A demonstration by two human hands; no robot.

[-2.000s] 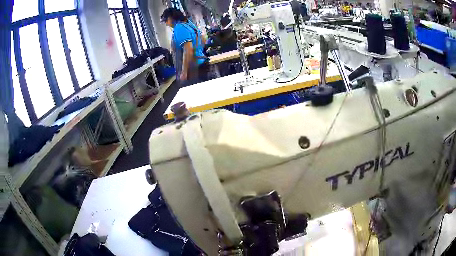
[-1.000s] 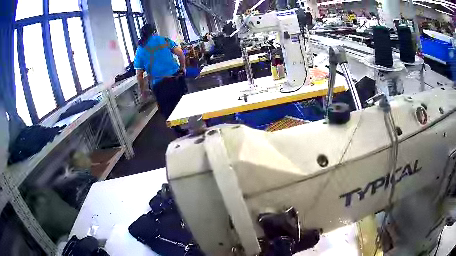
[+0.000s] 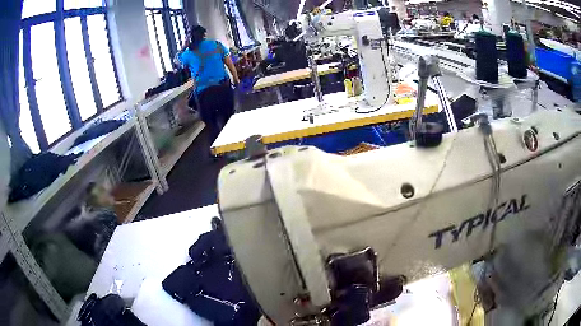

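Note:
The cream sewing machine head [image 3: 376, 210] with "TYPICAL" lettering fills the right and centre of the head view. A dark and shiny metal cluster [image 3: 357, 280] is on its lower face. Black sewn workpieces [image 3: 213, 283] with thin silvery lines lie on the white side table [image 3: 137, 255], left of the machine head. Another black piece [image 3: 108, 311] lies at the table's lower left, cut off by the bottom edge. The needle area is hidden or out of the picture. Neither of my hands is in view.
A person in a blue top [image 3: 207, 67] is in the aisle beyond. White shelves [image 3: 143, 143] with black goods stand along the windows at left. Another table [image 3: 267, 130] with a white machine [image 3: 374, 60] stands behind. Black thread cones [image 3: 486, 57] stand at upper right.
The person in blue first moved left and turned their back, then moved slightly right and farther off. The view has shifted a little. The black pieces lie about as before.

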